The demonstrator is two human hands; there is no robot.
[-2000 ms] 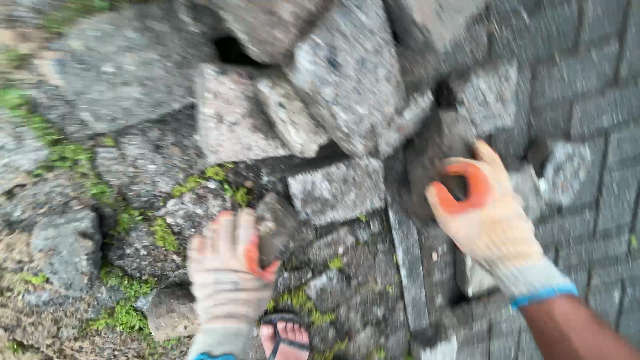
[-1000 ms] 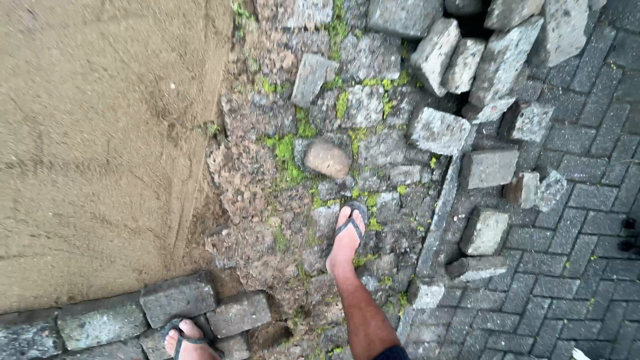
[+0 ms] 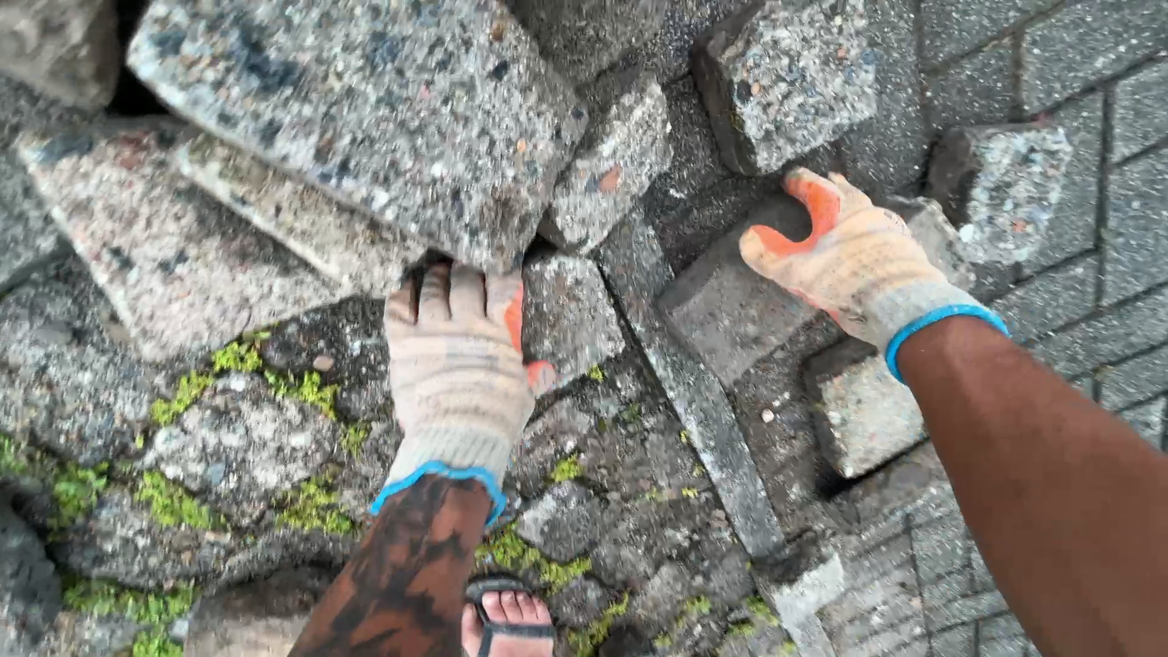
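Both hands wear cream knit gloves with orange palms and blue cuffs. My left hand point(image 3: 461, 351) lies back up on a broken concrete block point(image 3: 570, 315), its fingertips at the lower edge of a large concrete slab point(image 3: 365, 109); whether it grips anything is hidden. On the right, my right hand point(image 3: 844, 246) hovers over or touches a grey paving block point(image 3: 730, 306), with thumb and forefinger spread apart and nothing seen between them. A rough block point(image 3: 794, 82) lies just above that hand, and another point(image 3: 867, 411) is below it.
More broken slabs point(image 3: 173, 237) are piled at the upper left. A narrow concrete kerb point(image 3: 703, 420) runs between mossy stone ground point(image 3: 246, 438) and herringbone pavers point(image 3: 1049, 228). A small chunk point(image 3: 1013, 192) rests on the pavers. A sandalled foot point(image 3: 511, 620) stands at the bottom.
Both hands are back in view after being out of it one second ago. The view has moved much closer to the rubble. The stone beside my left hand two seconds ago is not seen there now.
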